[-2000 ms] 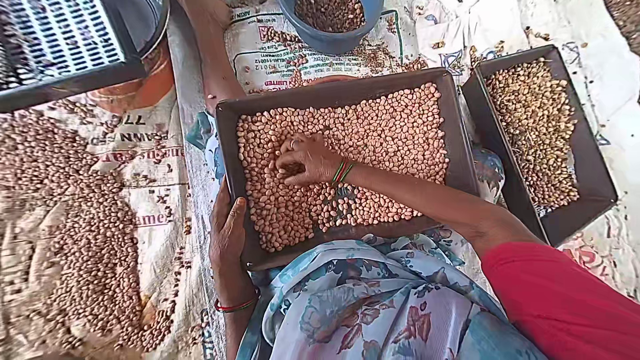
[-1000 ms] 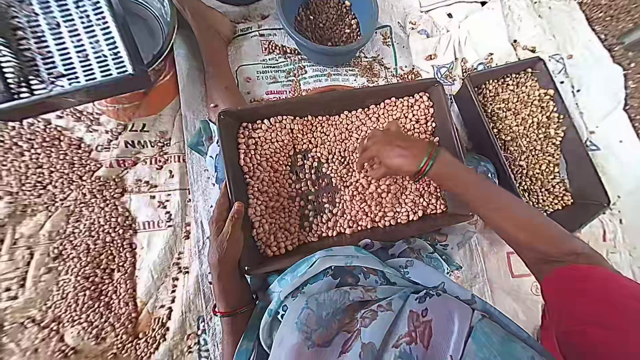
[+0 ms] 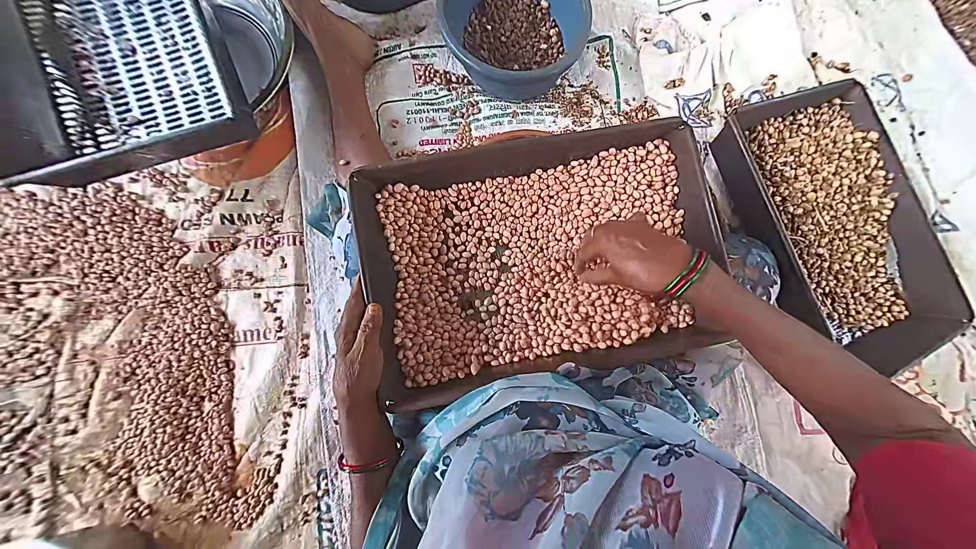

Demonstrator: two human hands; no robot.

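Note:
A dark rectangular tray rests tilted on my lap, spread with pinkish-brown nuts or seeds that look like shelled peanuts. My left hand grips the tray's left wall, thumb on top, the fingers partly hidden beneath. My right hand is over the right part of the nuts, its fingers curled; a few nuts show at the fingertips, and whether they are held is unclear. A patch of the tray's bottom shows through the thinner layer at left of centre.
A second dark tray of yellowish-brown pieces lies at the right. Beyond the lap tray stands a blue bowl of dark pieces. A slotted metal sieve sits over round containers at upper left. Many nuts lie on printed sacking at the left.
My right hand has moved from the left part of the nuts to the right part, where it stays. The thin patch at left of centre, first partly under the hand, now shows. My left hand still holds the tray.

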